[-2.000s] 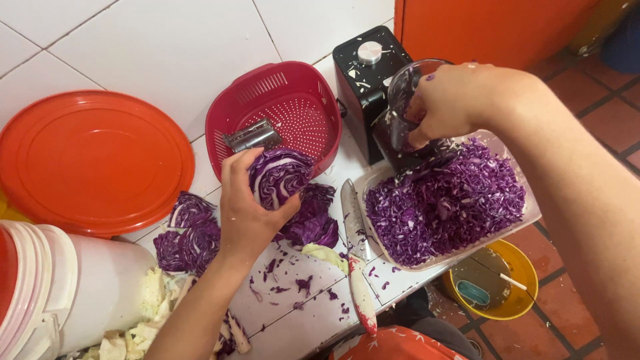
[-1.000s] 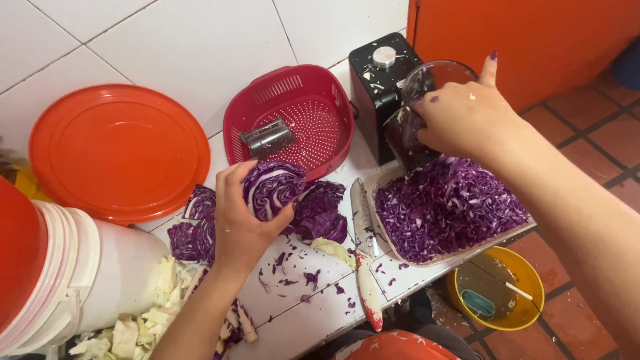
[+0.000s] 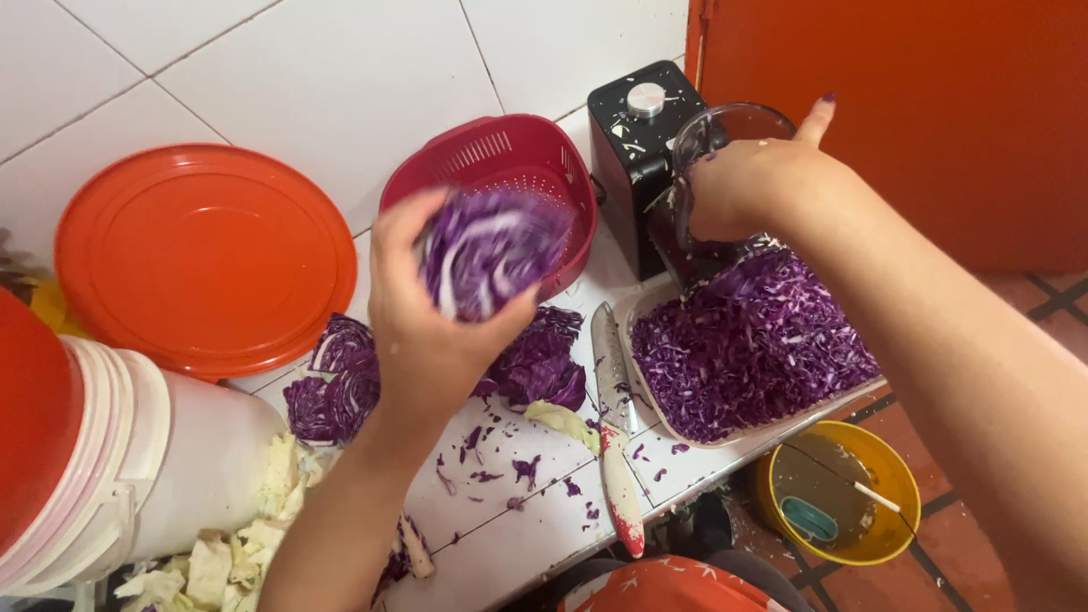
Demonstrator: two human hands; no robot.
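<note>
A cut piece of red cabbage (image 3: 493, 255), blurred, is held between the fingers and thumb of my left hand (image 3: 425, 314), in front of the red plastic colander (image 3: 574, 263). My right hand (image 3: 752, 191) reaches into the clear feed opening (image 3: 735, 119) of a black electric shredder (image 3: 633, 178); its fingertips are hidden, one finger points out, and what it touches inside cannot be seen. Shredded red cabbage (image 3: 756, 340) fills a plastic tub under the shredder. A knife (image 3: 616, 425) lies beside the tub. More red cabbage pieces (image 3: 544, 361) lie on the tiled counter.
An orange-red lid (image 3: 204, 255) leans at the left above a white bucket (image 3: 204, 450). Pale cabbage pieces (image 3: 212, 569) lie beside the bucket. A yellow bucket (image 3: 905, 476) with murky liquid stands on the floor below the counter's edge. A tiled wall is behind.
My left hand has lifted the cabbage piece from low over the counter to in front of the colander. My right hand stays at the feed opening. A metal cylinder seen earlier in the colander is now hidden.
</note>
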